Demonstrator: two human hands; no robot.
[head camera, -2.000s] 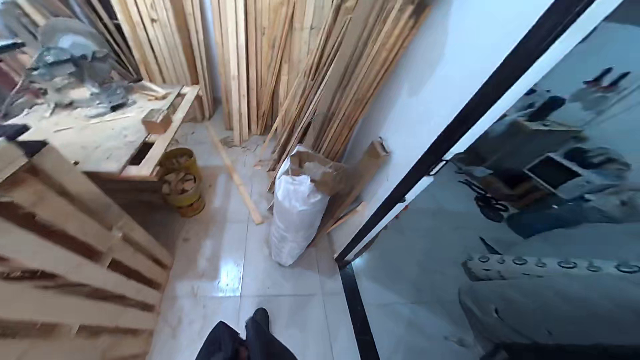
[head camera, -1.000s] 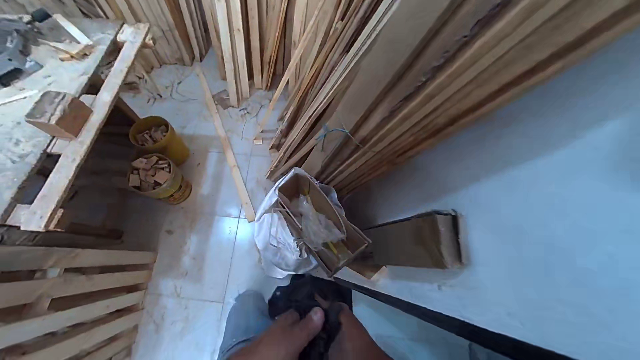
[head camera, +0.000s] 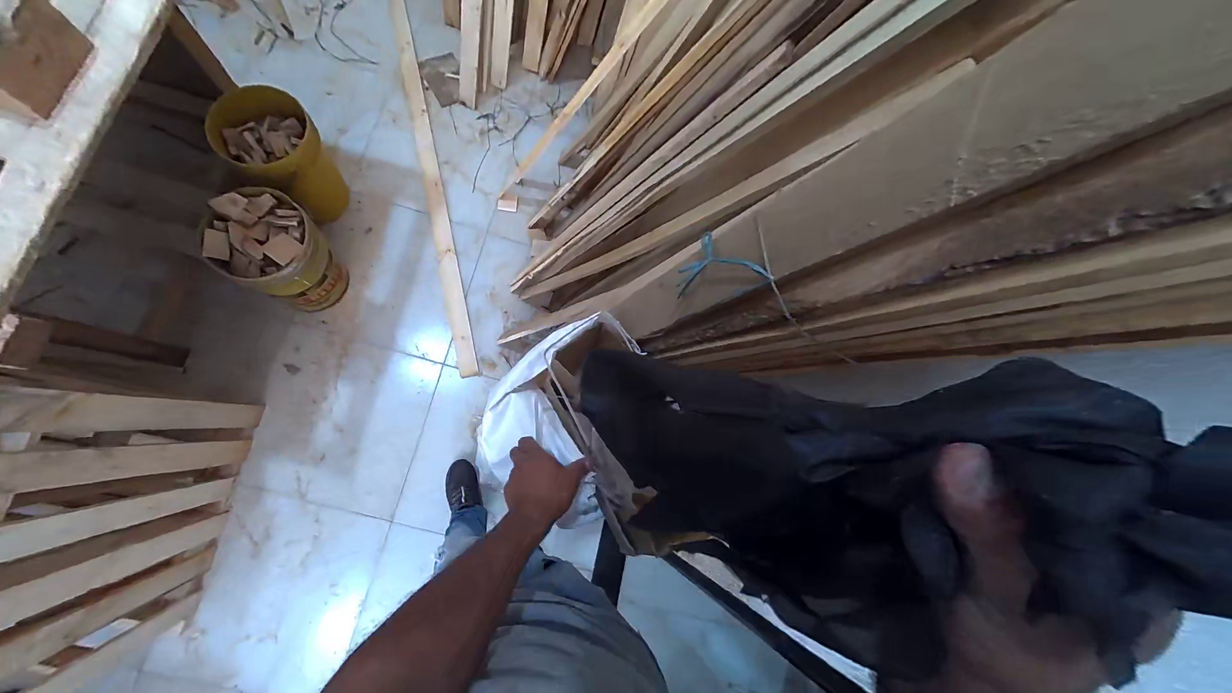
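My right hand (head camera: 1001, 577) grips a bunched black cloth or garment (head camera: 751, 452), raised close to the camera at the lower right. The cloth hangs over a cardboard box (head camera: 626, 525) that sits in the mouth of a white woven sack (head camera: 520, 423), and it hides most of the box's inside. My left hand (head camera: 544, 486) reaches down to the near left side of the sack, its fingers pinching the rim where sack and box meet.
Long wooden boards (head camera: 866, 173) lean beyond the sack, with a blue tie on them. One wooden strip (head camera: 438, 212) lies on the tiles. Yellow buckets of wood offcuts (head camera: 255, 236) stand left, by a workbench (head camera: 87, 115). A slatted wooden stack (head camera: 115, 500) is lower left.
Both hands were together on the black cloth near my body. Now my right hand holds it up over the box, and my left hand has moved to the rim. The view has come closer.
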